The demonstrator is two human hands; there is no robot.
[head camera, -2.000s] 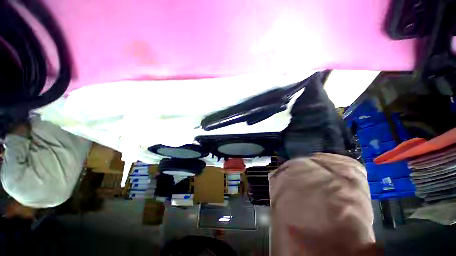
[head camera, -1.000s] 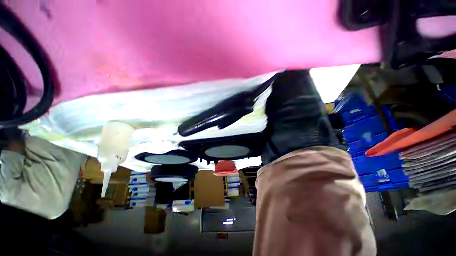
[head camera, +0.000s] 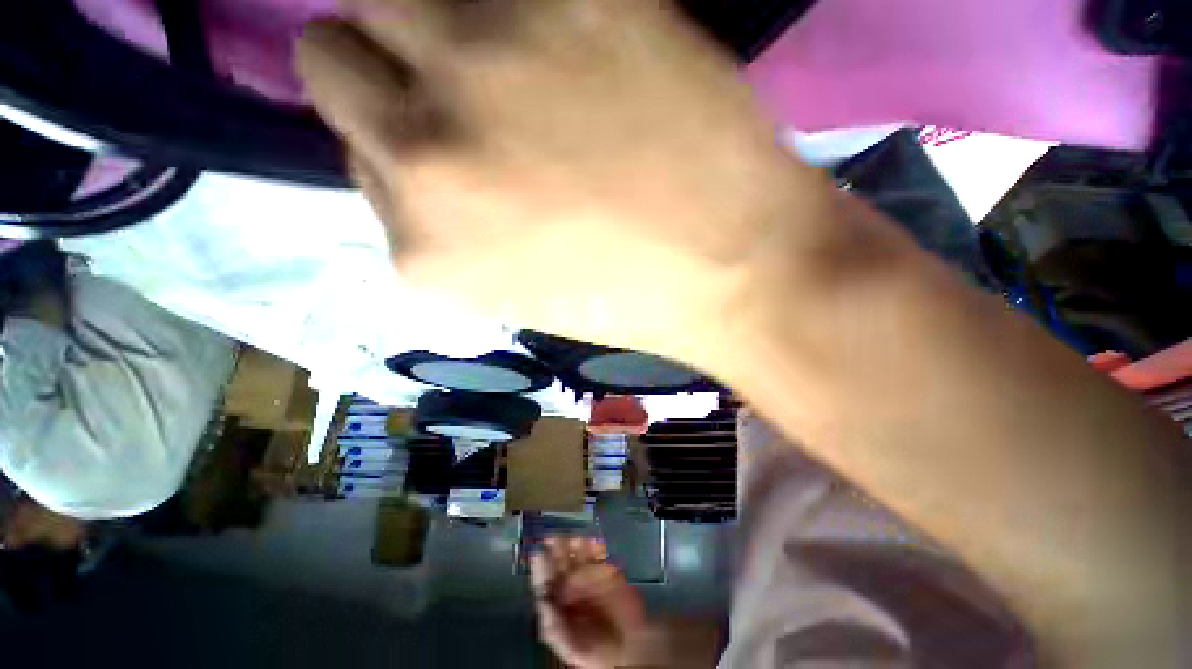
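The picture is upside down. A large, blurred bare hand with its forearm (head camera: 575,196) crosses from the far side, beside a person's brownish-pink clothing, and appears to be another person's. It overlaps large black curved parts (head camera: 255,131); its fingertips are cut off or hidden, so its grip cannot be told. My left hand and my right hand are not recognisable in the picture. Behind the forearm, a black-framed panel with a pale oval centre (head camera: 634,370) stands partly covered. A black-rimmed pale disc (head camera: 471,374) is beside it.
The pink surface (head camera: 954,72) lies nearest me, with white sheeting (head camera: 248,255) beyond. A small red item (head camera: 618,416) and cartons (head camera: 546,464) show behind the panel. Another small bare hand (head camera: 588,608) is farther off. A person in light clothing (head camera: 111,405) is at picture left.
The large bare arm has come in over the work and hides the long black part. Black curved parts now cover more of the upper left. The squeeze bottle seen one second ago is no longer visible.
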